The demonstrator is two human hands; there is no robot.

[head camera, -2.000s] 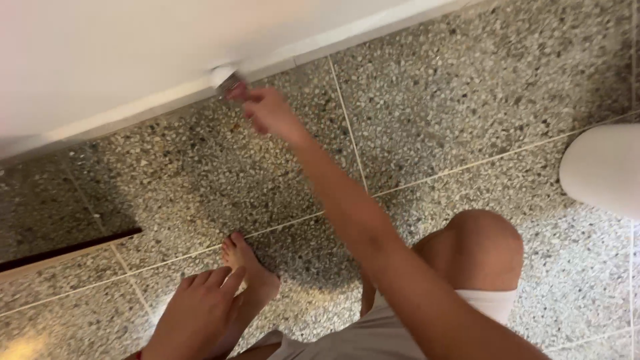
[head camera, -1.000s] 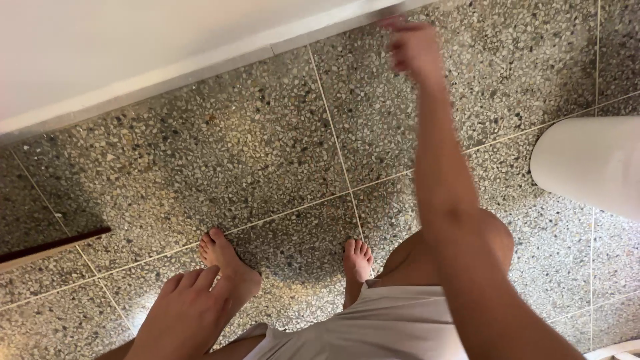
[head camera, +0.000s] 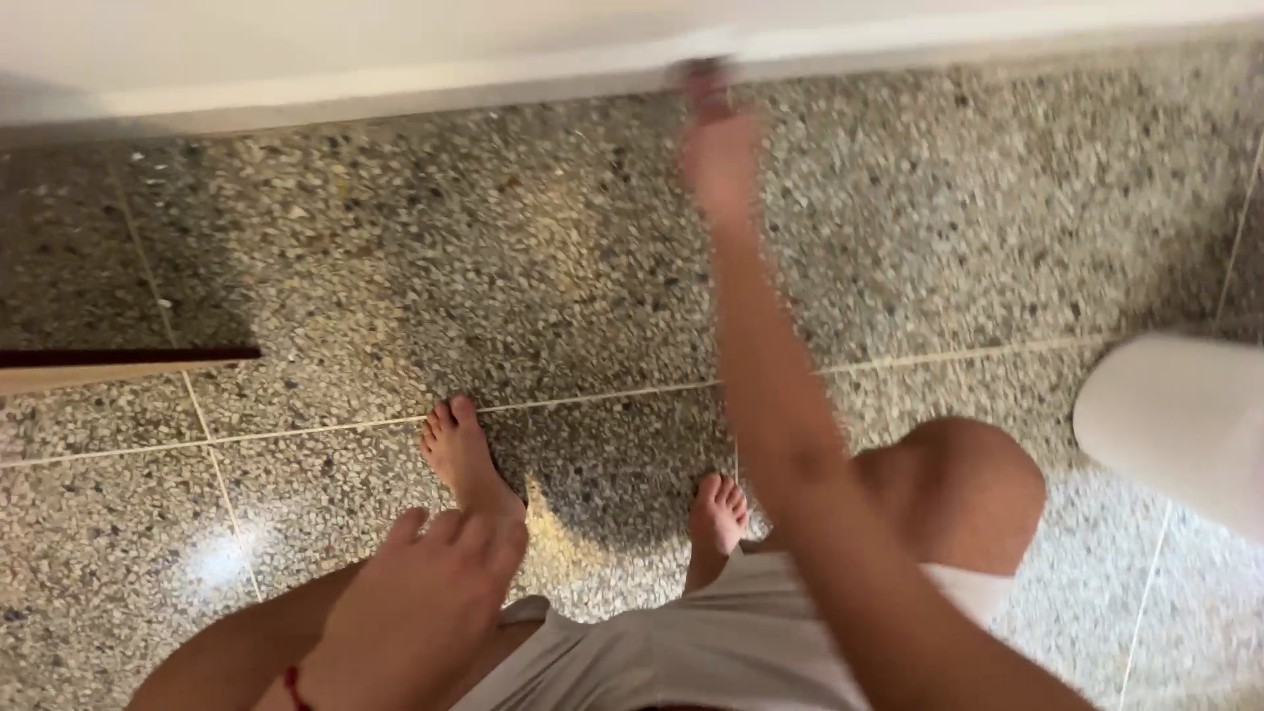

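My right hand (head camera: 723,158) reaches out at the top centre, closed on a small blurred tool (head camera: 703,81), perhaps a brush or a cloth. The tool is at the white baseboard (head camera: 553,69), where the wall meets the speckled terrazzo floor (head camera: 553,267). Motion blur hides what kind of tool it is and whether it touches the board. My left hand (head camera: 444,563) rests on or just over my left knee, palm down, with its fingers a little bent and no object seen in it. A red band is on that wrist.
My bare feet stand on the floor below the baseboard. At the right edge is a rounded white fixture (head camera: 1175,425). From the left edge a dark-topped wooden edge (head camera: 128,363), perhaps of a door, juts over the floor.
My right hand, still holding the tool, has swept along the baseboard, first to the right and then back to the left. The left hand has stayed by the knee. The view has shifted.
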